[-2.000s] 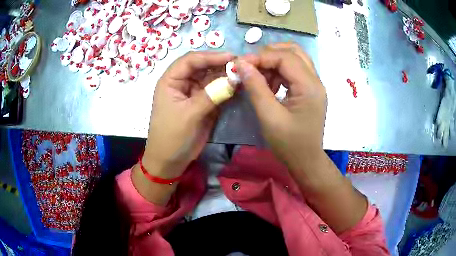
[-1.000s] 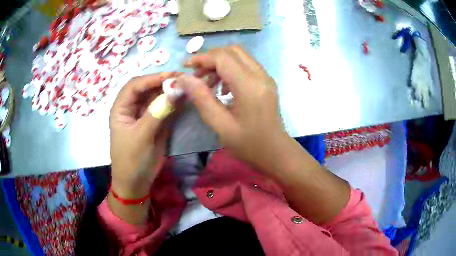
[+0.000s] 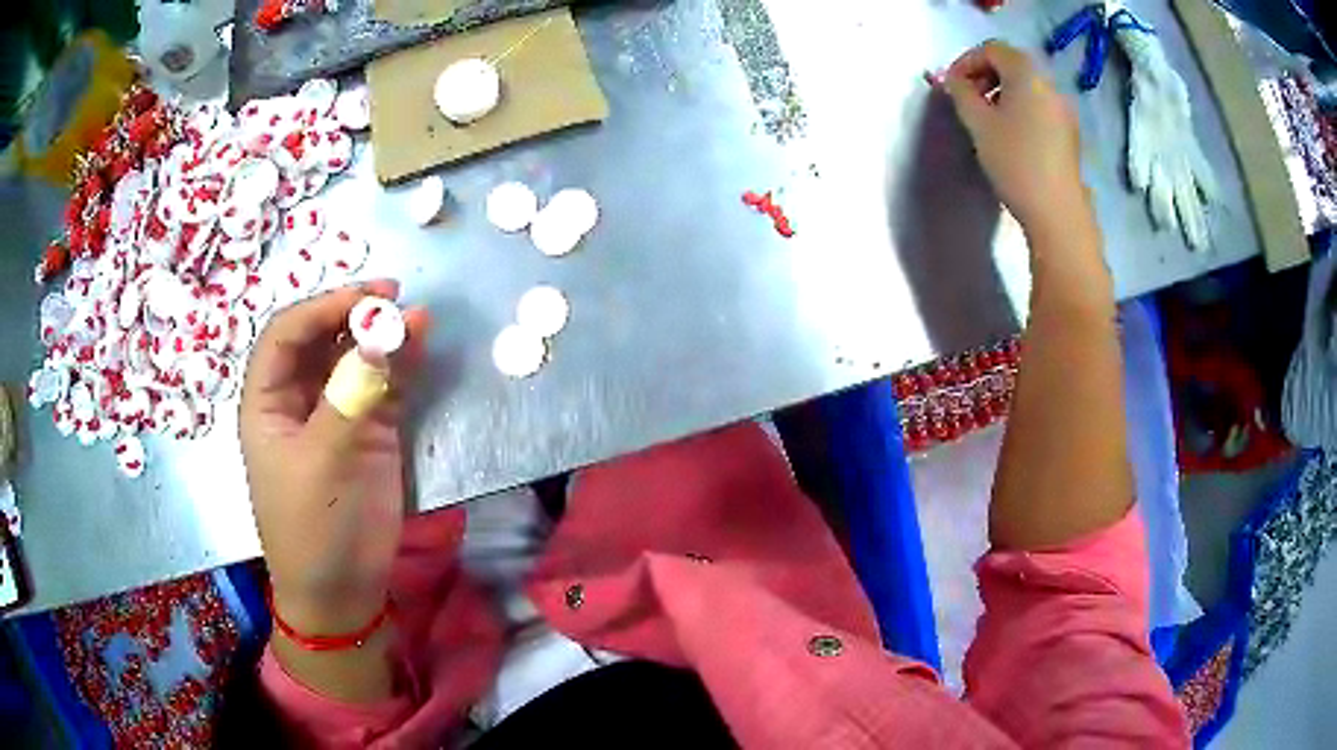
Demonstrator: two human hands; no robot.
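Note:
My left hand (image 3: 330, 425), with a pale yellow wrap on the thumb, holds a white disc (image 3: 377, 325) with a red patch between thumb and fingers, left of centre. My right hand (image 3: 1012, 125) is at the upper right over the bench, thumb and forefinger pinched on a tiny red part (image 3: 934, 79). Several plain white discs (image 3: 543, 311) lie between the hands. A white round glue blob (image 3: 466, 91) sits on the brown cardboard pad (image 3: 565, 88), with a thin yellow stick (image 3: 525, 38) at it.
A heap of red-and-white discs (image 3: 198, 264) covers the left of the bench, with red ball-like charms (image 3: 91, 198) behind. Loose red parts (image 3: 768, 213) lie right of centre. A white glove (image 3: 1166, 139) and blue-handled pliers (image 3: 1088, 41) are at the upper right. Blue bins (image 3: 880, 513) sit below the edge.
My right hand has left my left hand and moved to the upper right. Several plain discs now show on the bench. The view has shifted to the right.

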